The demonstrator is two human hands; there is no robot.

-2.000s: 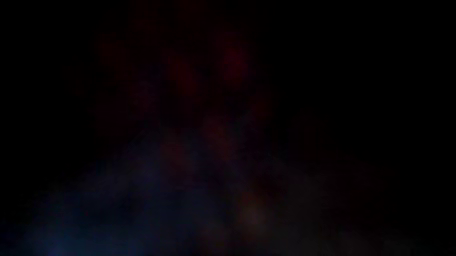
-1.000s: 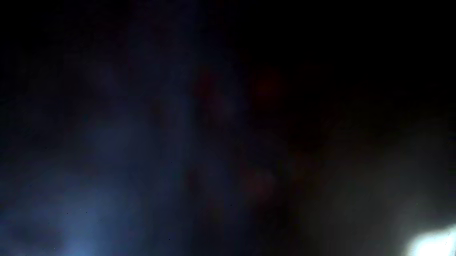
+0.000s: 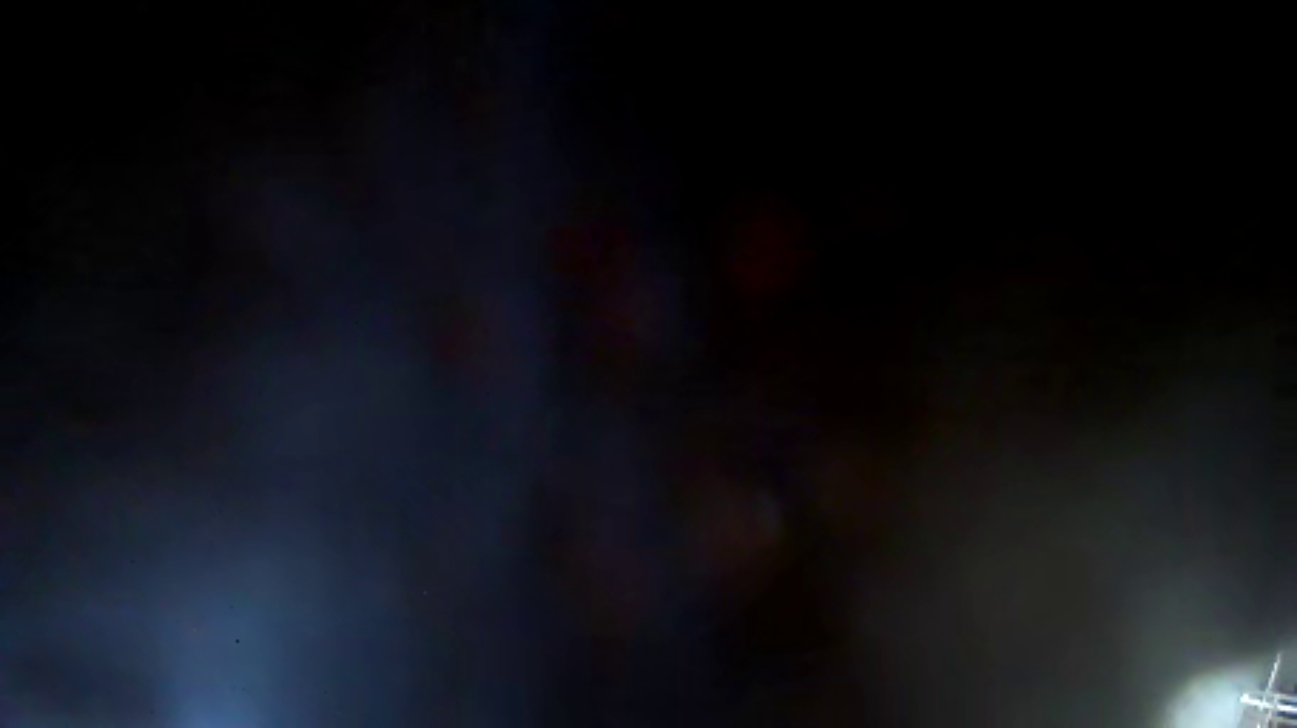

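The head view is almost wholly dark and blurred. No task object can be made out. Neither my left hand nor my right hand can be seen. A dim blue haze (image 3: 242, 626) lies at the lower left, and faint dark red patches (image 3: 612, 270) show near the middle. What makes them cannot be told.
A small bright patch (image 3: 1209, 700) shows at the bottom right corner, with thin pale crossing lines (image 3: 1270, 701) beside it that look like a piece of metal framework. A dull grey haze (image 3: 1053, 569) lies to its left and above it.
The view has brightened since two seconds ago. The white patch at the bottom right has shrunk since one second ago, and thin crossing lines now show there.
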